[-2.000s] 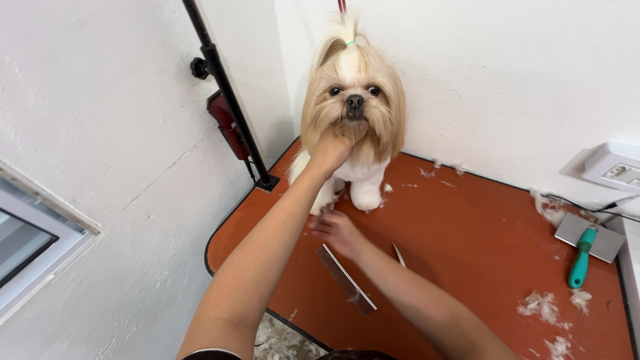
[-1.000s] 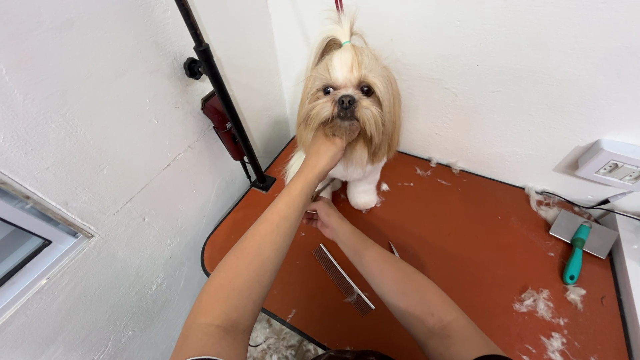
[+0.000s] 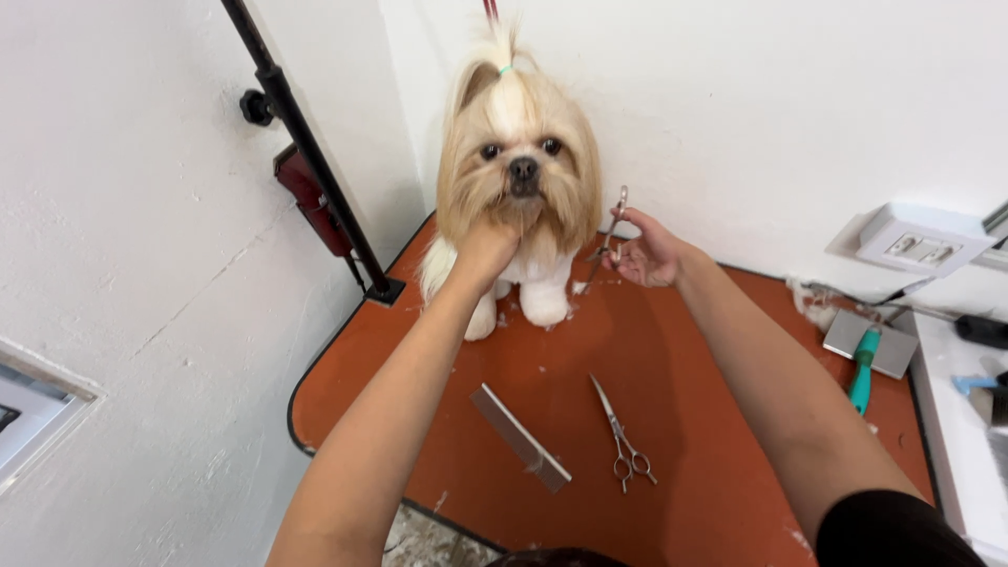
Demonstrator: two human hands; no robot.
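A cream and white long-haired dog (image 3: 545, 302) with a topknot stands at the back of the orange grooming table (image 3: 709, 441), facing the camera. My left hand (image 3: 492, 246) is under its chin; the fingers are partly hidden in the beard fur. To the right of the dog, my right hand (image 3: 647, 250) holds grooming scissors (image 3: 611, 228) by the finger loops, the blades pointing down and apart from the fur. On the table nearer to me lie a metal comb (image 3: 524, 441) and a second pair of scissors (image 3: 618, 431).
A black grooming arm (image 3: 315, 157) rises at the left, with a red clipper (image 3: 311, 201) beside it. A slicker brush with a green handle (image 3: 864, 370) lies at the right edge, below a wall socket box (image 3: 917, 246). Loose fur tufts (image 3: 815, 303) are scattered about.
My right hand has moved from low by the dog's front legs, under my left arm, out to the right of the dog. The left hand stays at the chin.
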